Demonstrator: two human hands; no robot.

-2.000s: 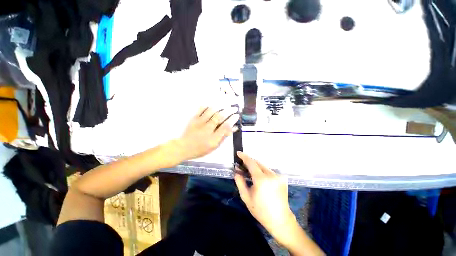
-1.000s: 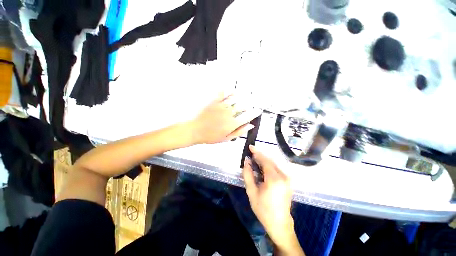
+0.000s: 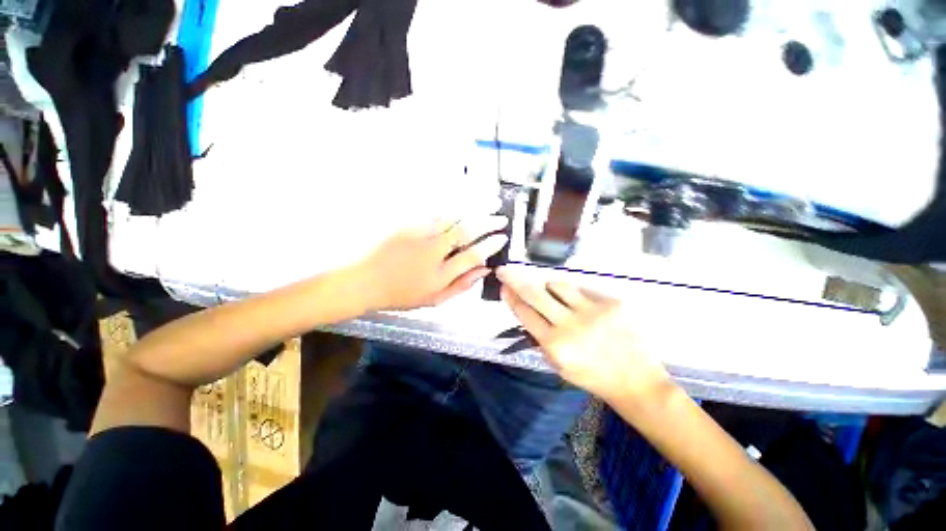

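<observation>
A narrow black fabric strip lies on the white table at the left end of the sewing machine head. My left hand rests on the table with its fingertips pressed on the strip from the left. My right hand holds the strip from the right, its fingertips close to my left fingertips. The strip's upper part runs beside the shiny metal guard. The needle tip and the strip's part under my fingers are hidden.
A black strip stack lies at the upper left, joined by a wavy black band. A second bundle lies beside a blue strip. The ruled table edge runs in front, with cardboard below.
My right hand has moved up from the strip's lower end to beside my left fingertips. The camera view has shifted, so the machine appears further left than one second ago.
</observation>
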